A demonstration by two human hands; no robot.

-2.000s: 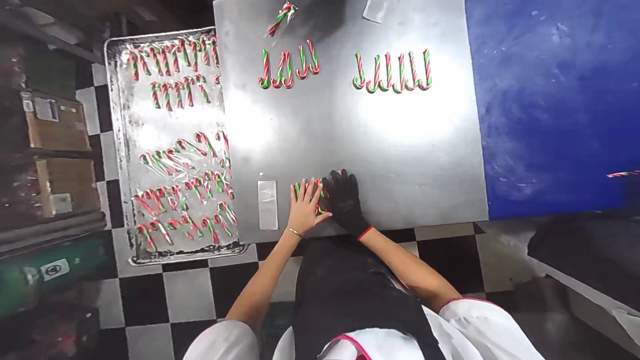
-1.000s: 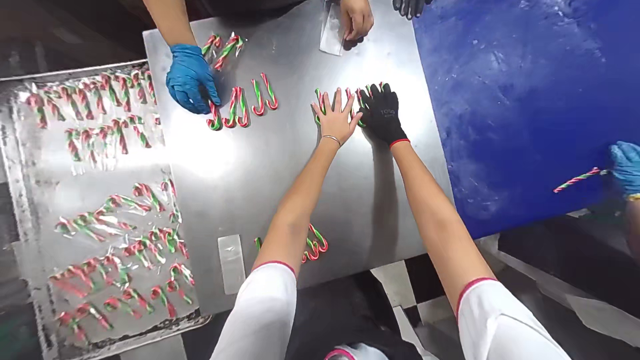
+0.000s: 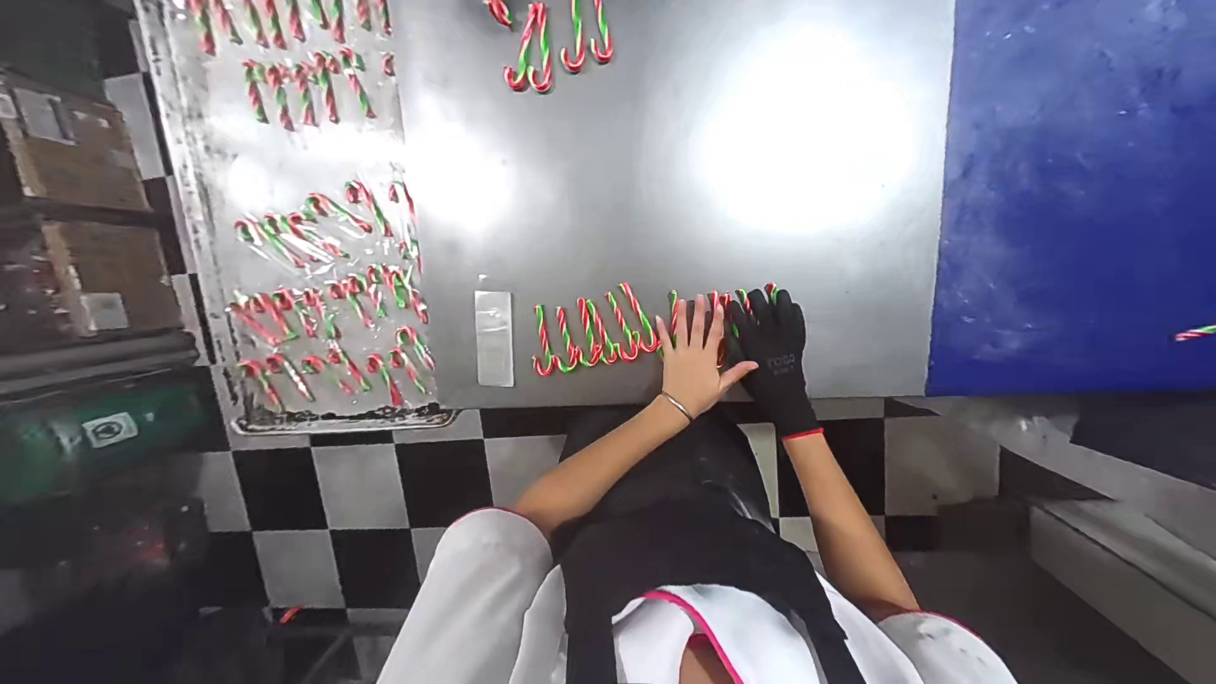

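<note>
My left hand [image 3: 694, 353], bare with a thin bracelet, lies flat with fingers spread over candy canes near the front edge of the metal table. Right beside it my right hand [image 3: 772, 356], in a black glove, rests on the same candy canes, and some of their tips show past the fingers. To the left of my hands stands a row of red, green and white candy canes [image 3: 589, 332], hooks toward me. Left of that row lies a clear plastic sleeve [image 3: 494, 339]. A few more candy canes [image 3: 540, 47] lie at the far side of the table.
A metal tray [image 3: 332, 418] at the left holds rows of wrapped candy canes [image 3: 304, 90]. A blue surface [image 3: 1073, 199] adjoins the metal table [image 3: 608, 199] at the right, with part of a candy cane [image 3: 1195, 332] at its edge. Cardboard boxes [image 3: 114, 275] stand far left.
My hands have come back from the far group of candy canes to the near edge. That group now lies beside the near row. The other people's hands have left the view.
</note>
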